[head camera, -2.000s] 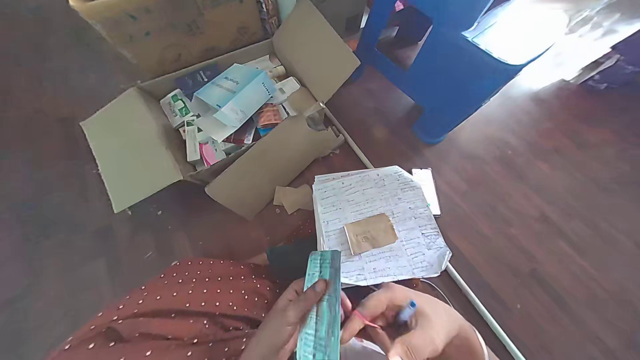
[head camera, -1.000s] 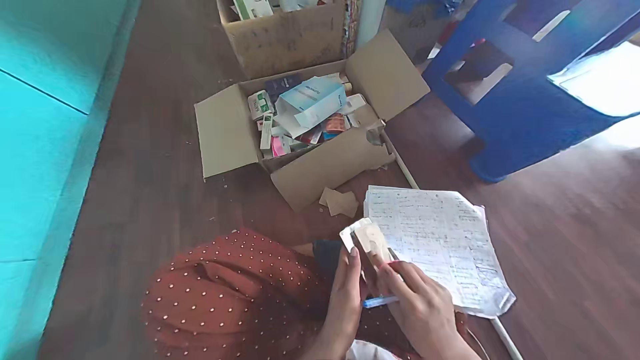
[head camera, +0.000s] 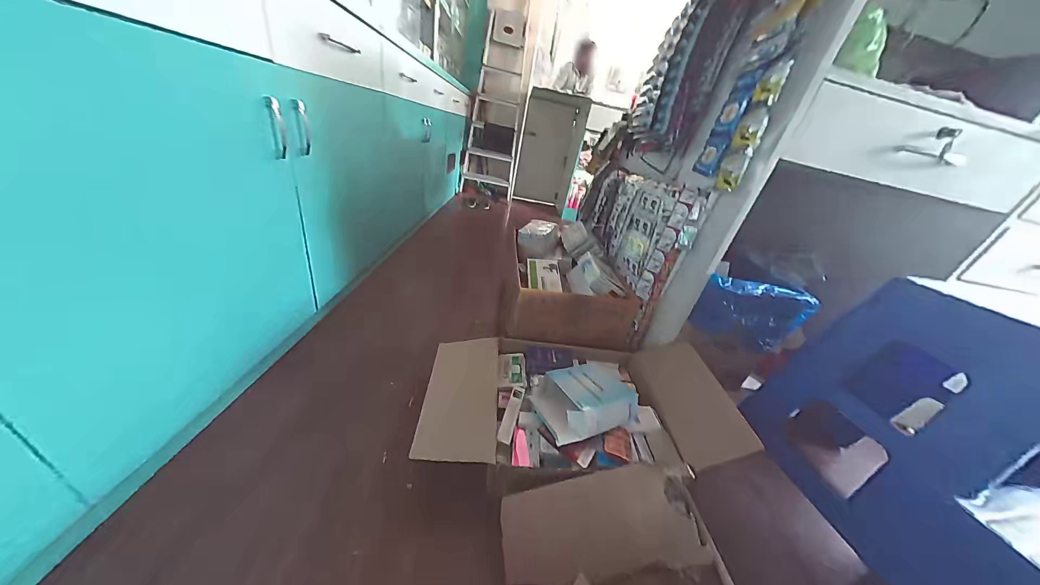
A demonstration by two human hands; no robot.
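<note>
Neither my left hand nor my right hand shows in the head view now. An open cardboard box (head camera: 569, 528) stands on the floor below the middle, its flaps spread outward. Small medicine-type cartons fill it, with a light blue and white carton (head camera: 597, 398) lying tilted on top. A pink item (head camera: 521, 448) and an orange one (head camera: 617, 444) lie among them. Right behind it is a second cardboard box (head camera: 569, 318) holding more cartons, one of them white and green (head camera: 544, 275).
Teal cupboards (head camera: 162, 219) line the left side. A blue plastic stool (head camera: 877, 390) is at the right, near a blue plastic bag (head camera: 756, 305). Hanging packets (head camera: 735, 122) flank a pale post (head camera: 715, 236). Far back are a ladder (head camera: 490, 122) and a person (head camera: 578, 71).
The view has swung up and away from the lap. Both hands, the small brown and white item they held, the pen and the written sheets have left the view.
</note>
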